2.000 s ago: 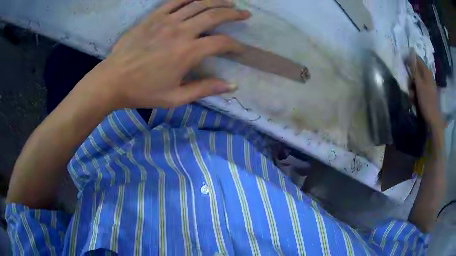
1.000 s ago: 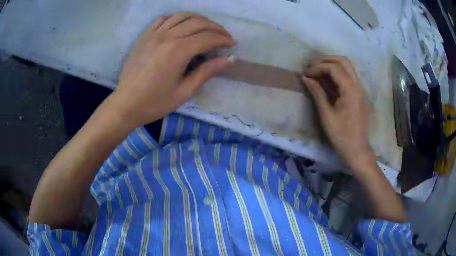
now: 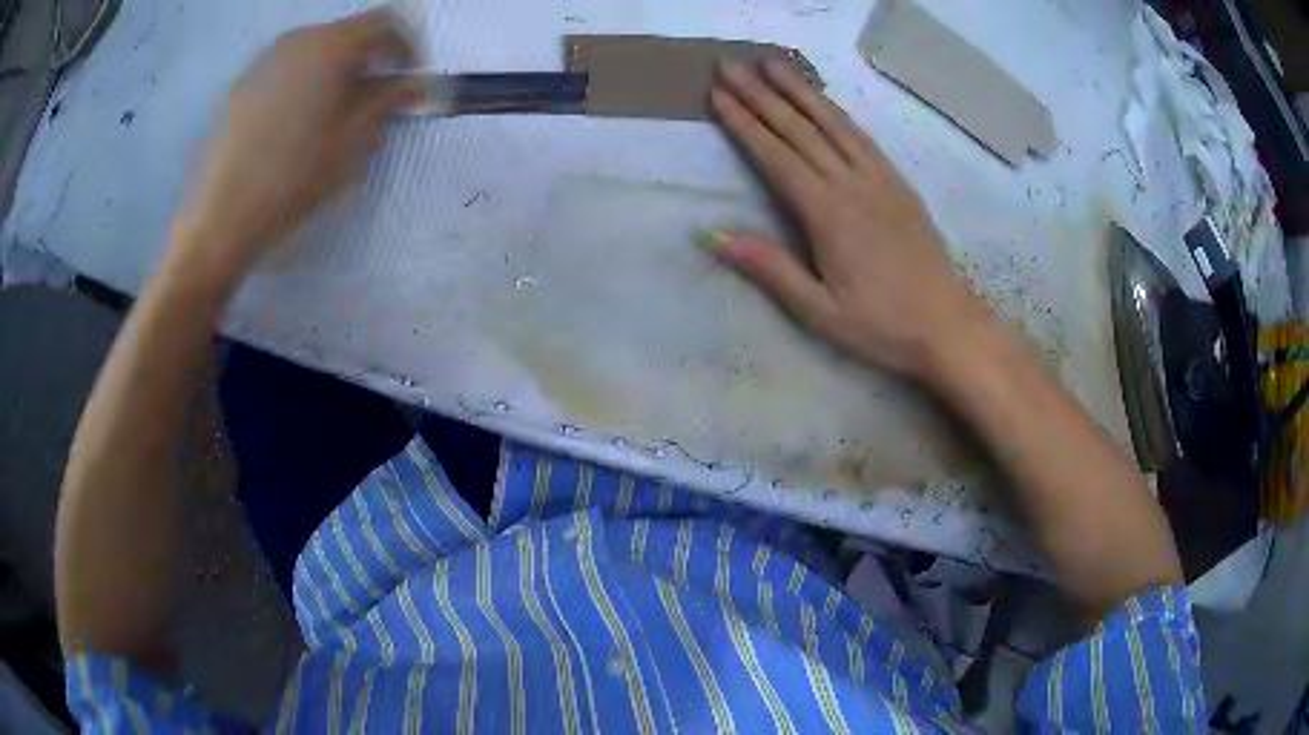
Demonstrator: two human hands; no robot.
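Observation:
My left hand [image 3: 309,122], blurred, grips one end of a dark ruler-like template [image 3: 510,92] at the upper left of the table. The template's other end meets a brownish-grey fabric piece [image 3: 646,75] at the far side; how far it reaches under or into the cloth cannot be told. My right hand [image 3: 847,237] lies flat with its fingertips on the fabric piece's right part, thumb spread apart. A stack of pale grey cut pieces [image 3: 955,79] lies to the right of it.
The steam iron [image 3: 1199,366] stands at the right edge of the white, brown-stained table cover [image 3: 431,323], on a dark sheet [image 3: 1213,510]. A yellow object [image 3: 1282,417] is right of the iron. Crumpled white cloth runs along the table's right edge.
The right hand left the iron, then moved from the folded strip near the table's front to the fabric piece at the far side. The left hand has moved left and now holds the bare template.

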